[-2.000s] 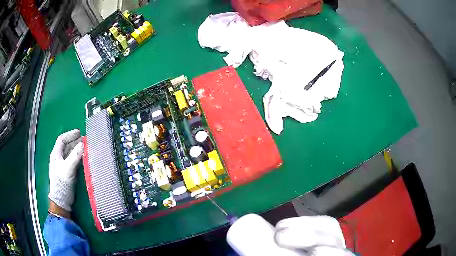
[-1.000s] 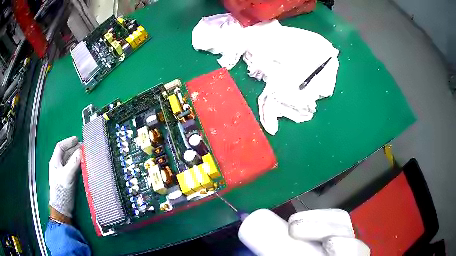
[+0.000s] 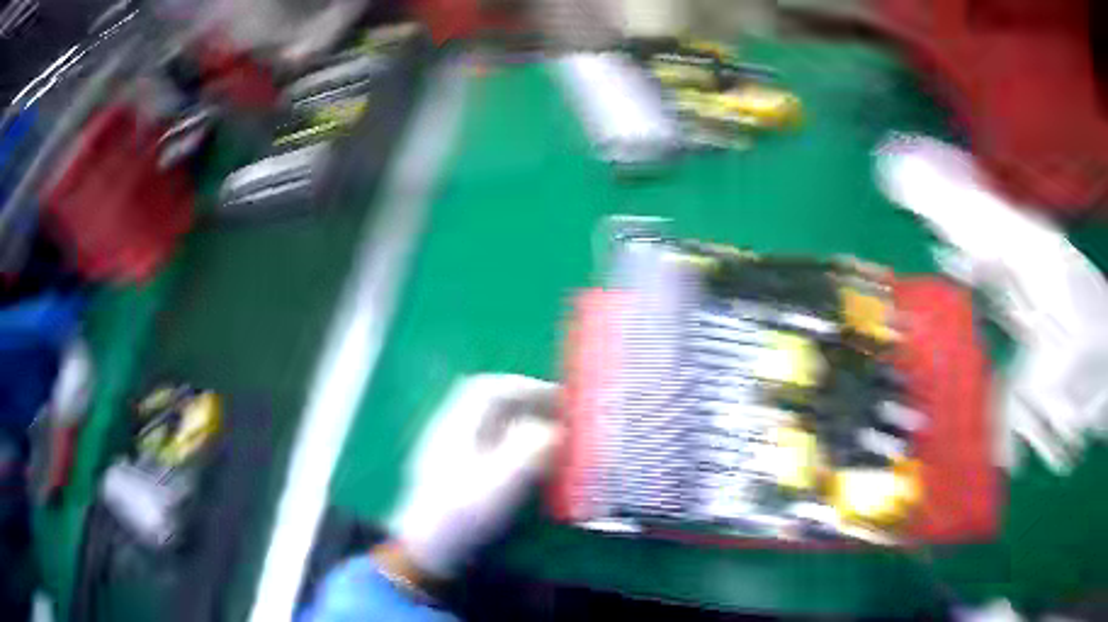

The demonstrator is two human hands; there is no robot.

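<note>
The view is strongly blurred. The power board (image 3: 790, 401) lies on a red foam pad (image 3: 954, 413) on the green bench, its silver ribbed heat sink (image 3: 644, 389) at the left and yellow capacitors (image 3: 875, 492) at the lower right. My left hand (image 3: 480, 468), in a white glove, is at the pad's left edge with curled fingers; whether it grips the pad cannot be told. A small whitish piece, possibly the dispensing syringe (image 3: 990, 612), is cut off at the bottom edge. My right hand is out of the picture.
A second board (image 3: 693, 103) lies at the back of the bench. A white cloth (image 3: 1051, 304) is at the right, near red material (image 3: 1021, 85). A pale rail (image 3: 352, 352) separates the bench from the dark conveyor, which carries boards (image 3: 158, 468). A blue sleeve (image 3: 37, 352) shows far left.
The view has swung left, so the bench things appear further right and the conveyor shows more. My right hand and most of the syringe have left the picture. My left hand remains by the pad.
</note>
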